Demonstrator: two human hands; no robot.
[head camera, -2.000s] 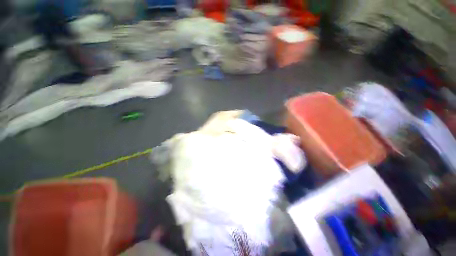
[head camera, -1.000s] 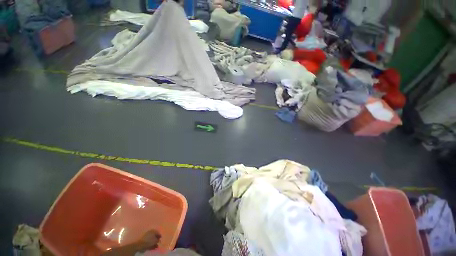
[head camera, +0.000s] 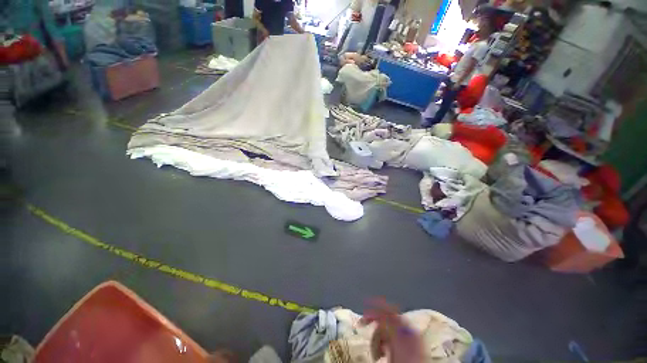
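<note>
A heap of cream and pale cloth [head camera: 440,330] lies at the bottom centre, cut off by the lower edge. Grey-blue cloth [head camera: 312,333] is at its left side. My right hand [head camera: 394,333] is blurred over the heap; whether it holds anything cannot be told. An orange-pink tub [head camera: 113,330] stands at the bottom left, partly out of the picture. A small blurred skin-toned patch at the tub's right rim looks like my left hand [head camera: 221,356], mostly cut off.
Beyond the yellow floor line [head camera: 167,269], a person [head camera: 273,14] holds up a large beige cloth [head camera: 262,92]. White cloth [head camera: 284,181] lies along its front. Another person [head camera: 465,67] stands by a blue bin [head camera: 415,81]. Cloth piles [head camera: 496,213] and an orange tub [head camera: 585,248] are at right.
The view has tilted up and turned, so the heap and near tub sit lower. The left hand has left the tub's inside for its right rim. The right hand has come into view.
</note>
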